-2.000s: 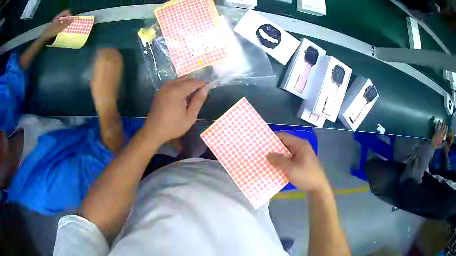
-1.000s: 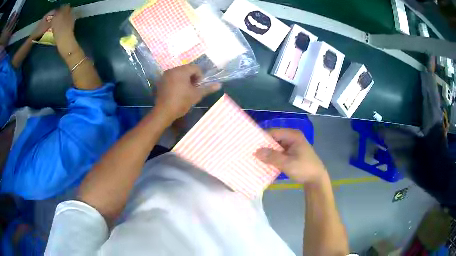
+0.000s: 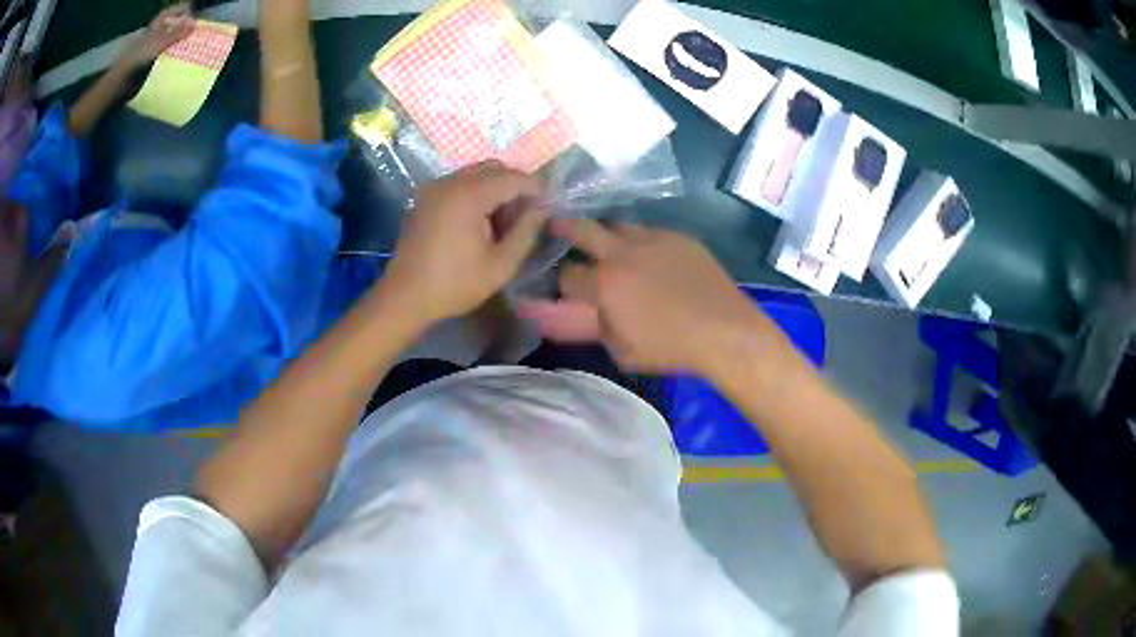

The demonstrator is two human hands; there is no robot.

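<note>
A clear plastic bag [image 3: 642,174] holding pink-dotted sticker sheets [image 3: 480,87] and a white sheet [image 3: 604,93] lies on the dark green bench. My left hand [image 3: 461,237] pinches the bag's near edge. My right hand [image 3: 654,292] is beside it, its fingertips at the same edge, with clear plastic showing between the hands. A blurred pink patch shows below my right hand's fingers; I cannot tell whether it is a finger or a sheet.
White watch boxes [image 3: 791,143] lie at the right, one [image 3: 691,62] farther back. A yellow scrap [image 3: 374,125] lies left of the sheets. At left, a person in blue reaches over the bench; a hand there holds a dotted sheet [image 3: 187,75]. Blue stools [image 3: 978,392] stand below.
My right hand has moved up and left to the bag's edge beside my left hand. The dotted sheet it held is no longer clearly visible. The neighbour's arm has moved.
</note>
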